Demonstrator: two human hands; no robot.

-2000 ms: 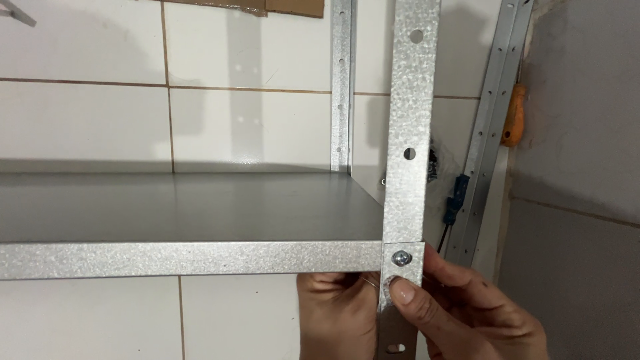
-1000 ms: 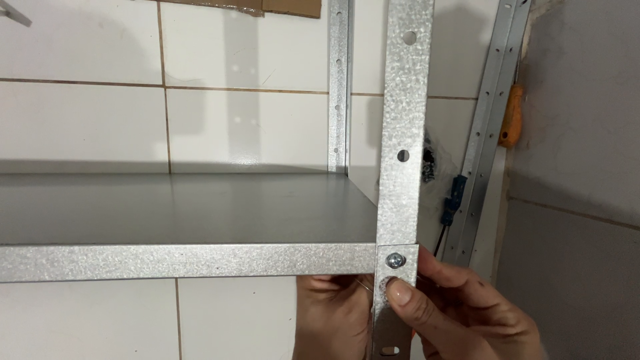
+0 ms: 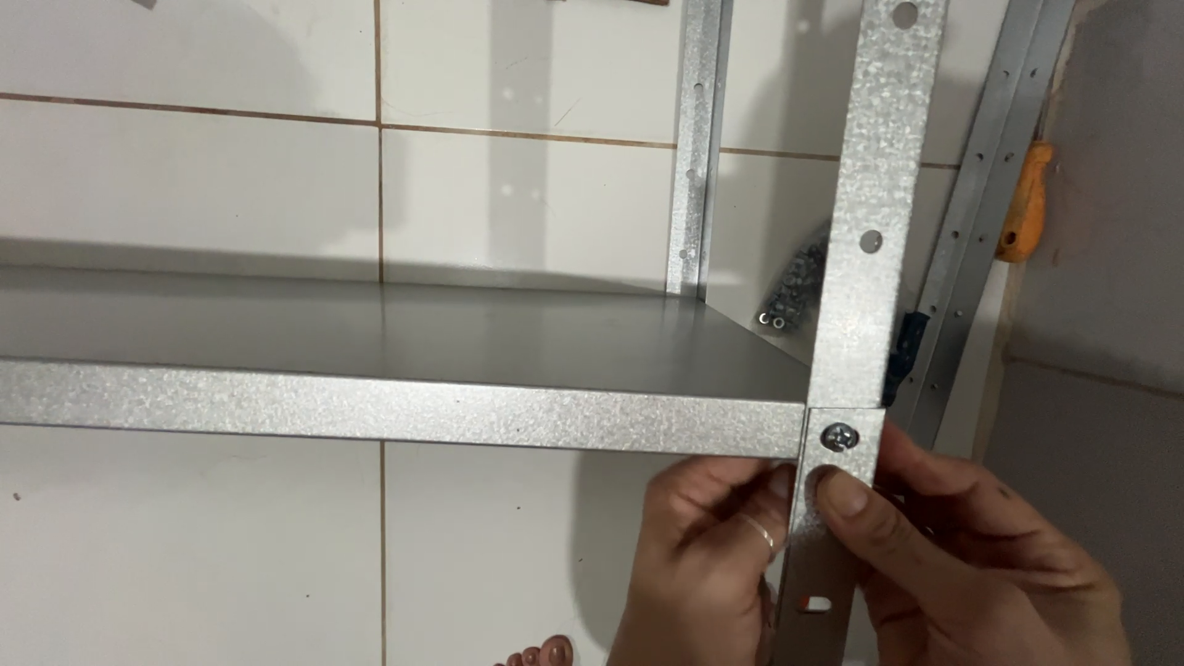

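A galvanized metal shelf panel point(image 3: 518, 412) meets a perforated upright post point(image 3: 869, 185) at the right. A Phillips-head screw point(image 3: 840, 437) sits in the post's overlapping lower piece. Just below it, the thumb of my right hand point(image 3: 980, 555) presses on the post's face, with the index finger behind the edge, gripping the post. My left hand point(image 3: 708, 555), with a ring on one finger, is under the shelf corner at the post's left edge. Its fingertips are partly hidden behind the post, so what they hold cannot be seen.
Another upright point(image 3: 694, 166) stands beyond the shelf. Loose perforated angle posts point(image 3: 980, 185) lie at the right, near an orange tool handle point(image 3: 1025, 203) and a dark blue screwdriver handle point(image 3: 906, 356). A clear bag of nuts and bolts point(image 3: 794, 291) lies on the tiled floor; toes point(image 3: 555, 650) show below.
The view has shifted closer to the shelf corner. Both hands remain at the same joint, with my right thumb still just below the screw.
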